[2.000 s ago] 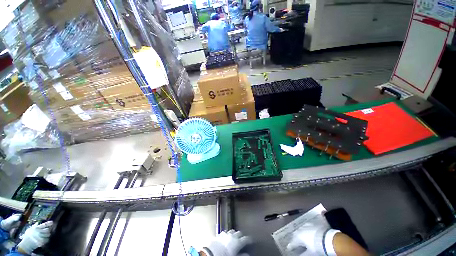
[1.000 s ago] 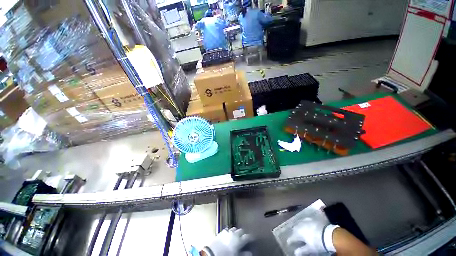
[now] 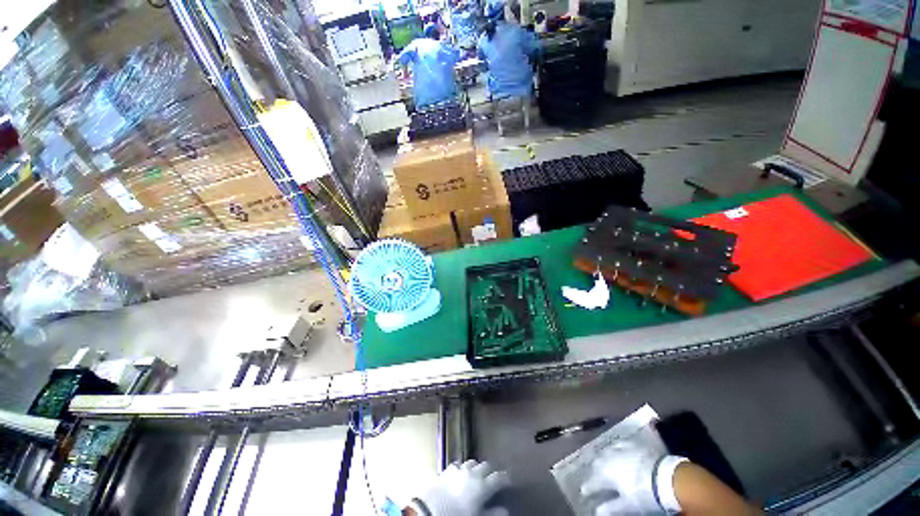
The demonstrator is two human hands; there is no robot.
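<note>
My left hand [image 3: 460, 491], in a white glove, is at the bottom middle, cut off by the lower edge. Its fingers are slightly apart and nothing shows in them. My right hand [image 3: 627, 482], also gloved, lies flat on a white paper sheet [image 3: 580, 466] on the line bed. Its fingers are partly hidden at the frame's bottom. A black pen [image 3: 570, 430] lies left of the paper's top. A flat black rectangle [image 3: 699, 454], perhaps a phone or pad, lies right of the paper, partly behind my right wrist.
A black tray [image 3: 515, 312] with green pieces, a light-blue fan [image 3: 393, 283], white tissue [image 3: 588, 293], stacked covers [image 3: 658, 257] and a red sheet [image 3: 788, 247] lie on the green mat. A board carrier [image 3: 88, 466] sits between rails at left. Two people in blue are behind.
Another person's gloved hands at the lower left have left the carrier and are out of view. The view has shifted slightly. My hands have stayed almost in place.
</note>
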